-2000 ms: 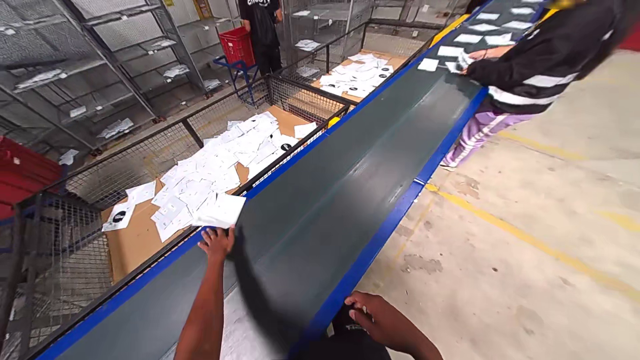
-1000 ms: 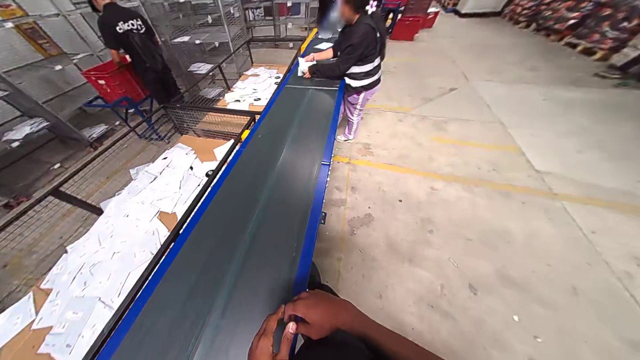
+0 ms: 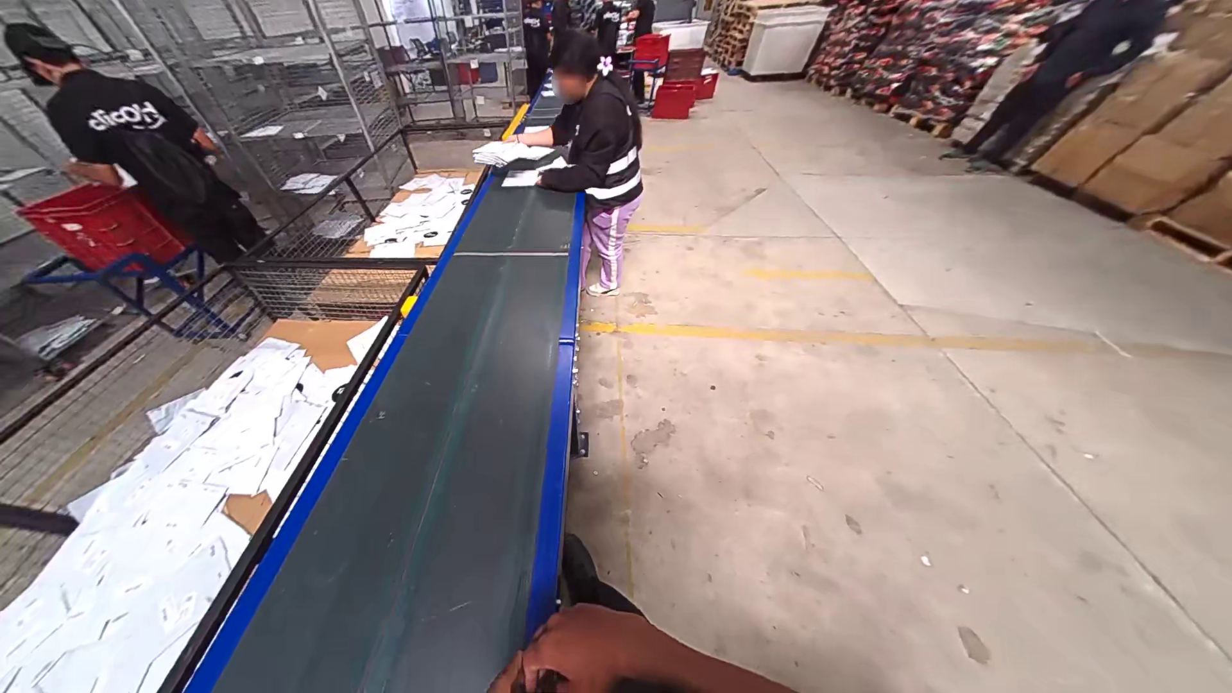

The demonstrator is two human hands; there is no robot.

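Note:
At the bottom edge of the head view, my right hand [image 3: 580, 643] rests at the near end of the conveyor's blue side rail [image 3: 551, 520], its fingers curled and partly out of view. Against it lies a small part of my left hand [image 3: 507, 677], mostly cut off by the frame. Whether either hand holds something cannot be made out. The dark conveyor belt [image 3: 462, 423] runs away from me. Left of it, white paper envelopes or mail pieces [image 3: 192, 481] lie heaped in a mesh-sided cart over brown cardboard.
A co-worker [image 3: 602, 144] stands at the belt's right side, handling a stack of white mail pieces [image 3: 510, 152]. Another person [image 3: 135, 144] stands by a red crate [image 3: 106, 226] on a blue trolley. Wire shelves [image 3: 318, 96] stand at left; boxes on pallets [image 3: 1107, 144] at far right.
My left hand was over the belt near the mail heap two seconds ago, then came back beside my right hand. The view has swung to the right.

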